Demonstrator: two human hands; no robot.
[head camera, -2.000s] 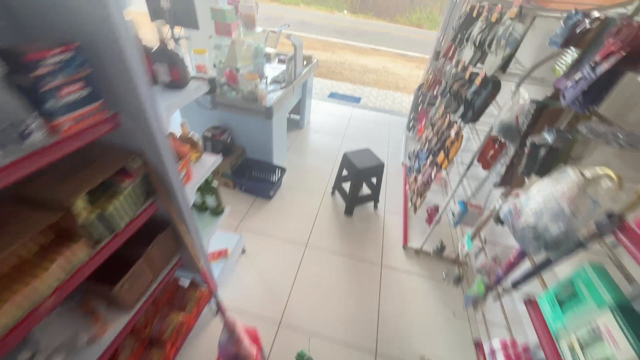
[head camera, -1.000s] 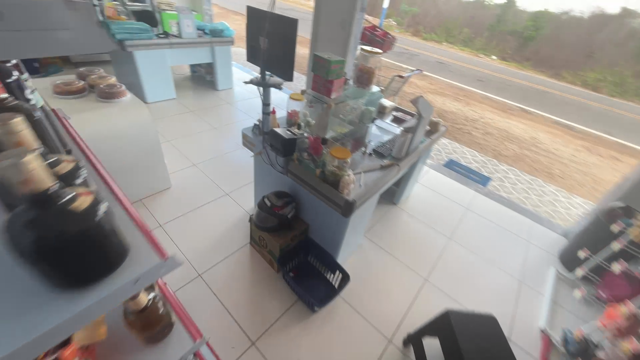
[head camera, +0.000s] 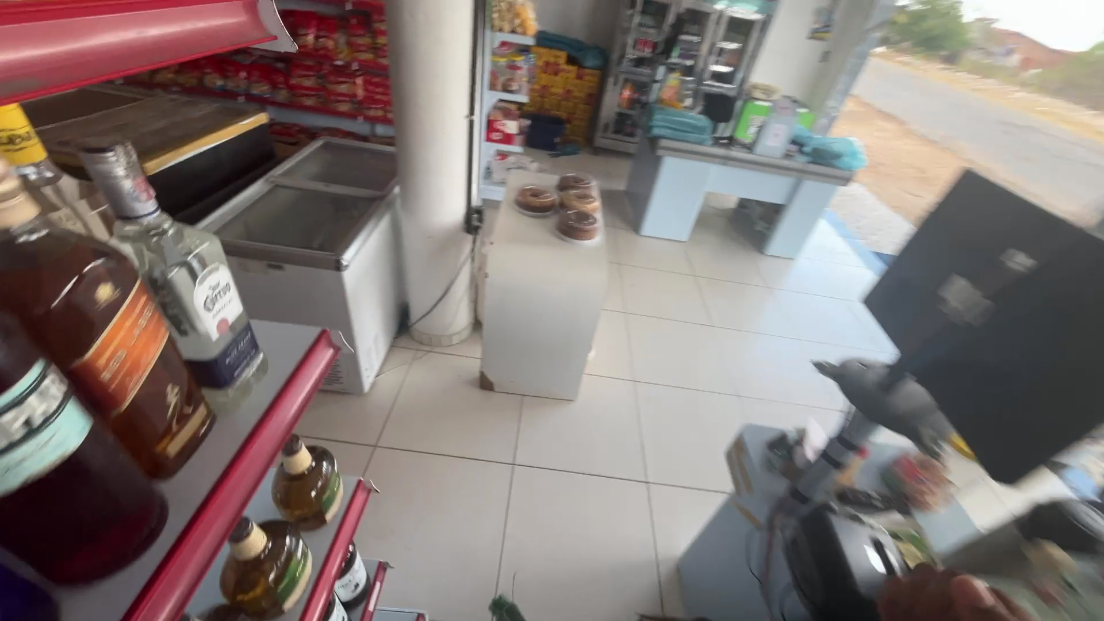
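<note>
My right hand (head camera: 944, 595) shows only in part at the bottom right edge, blurred, with its fingers in front of the counter. Just left of it is a dark printer-like device (head camera: 841, 556), and whether the hand touches it cannot be told. Above stands a black monitor (head camera: 992, 328) seen from behind, on a pole with a grey device mounted on it. My left hand is out of view. Liquor bottles, one of clear glass (head camera: 203, 302) and one with an orange label (head camera: 112, 345), stand on the red-edged shelf at the left.
Ring cakes (head camera: 578, 226) sit on a white stand (head camera: 543, 310) ahead. A chest freezer (head camera: 302, 207) stands beside a round white column (head camera: 431, 172). Farther back is a pale blue desk (head camera: 664, 194). Lower shelves with a red edge (head camera: 332, 552) jut out at the left. Tiled floor (head camera: 578, 483) runs between.
The view has swung left and moved toward the checkout counter and monitor. The stool and blue basket seen earlier are out of view. A hand now shows at the bottom right.
</note>
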